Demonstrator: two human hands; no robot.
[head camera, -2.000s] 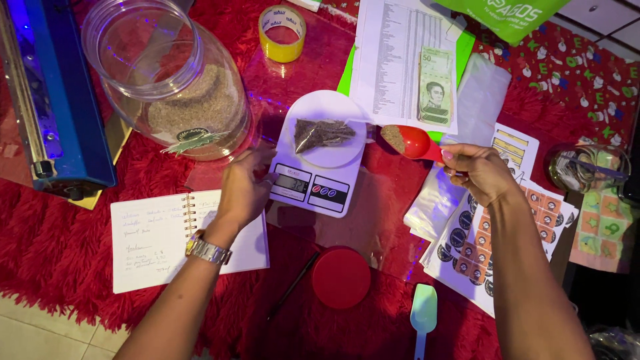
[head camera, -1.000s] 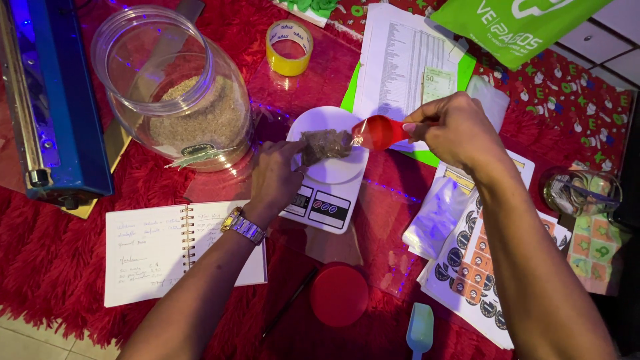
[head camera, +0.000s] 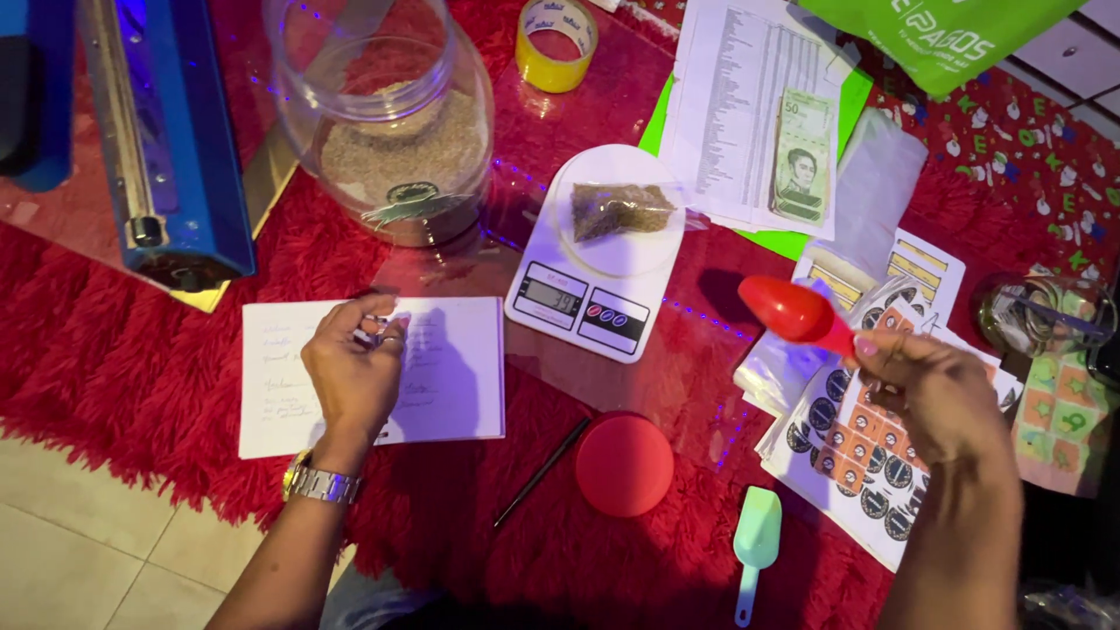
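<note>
On the round plate of a white digital kitchen scale (head camera: 584, 315) lies a clear plastic bag of brown ground material (head camera: 619, 211); the display is lit. My left hand (head camera: 357, 372) is over an open spiral notebook (head camera: 455, 385), its fingers curled, and seems to hold nothing. My right hand (head camera: 936, 394) grips the handle of a red plastic scoop (head camera: 792, 311), right of the scale, above clear plastic bags (head camera: 770, 372). Whether the scoop has anything in it cannot be seen. A large open glass jar (head camera: 394, 131) with brown granular material stands left of the scale.
A blue heat sealer (head camera: 184, 149) lies at left, yellow tape (head camera: 556, 44) beyond the scale. Printed papers (head camera: 744, 131) with a banknote (head camera: 801, 157) are at back right, sticker sheets (head camera: 857, 455) at right. Nearer are a red lid (head camera: 625, 465), black pen (head camera: 542, 471) and mint scoop (head camera: 755, 542).
My left hand has let go of the small bag and moved left over the notebook. My right hand has drawn the red scoop away from the bag, to the right. The bag now lies flat on the scale.
</note>
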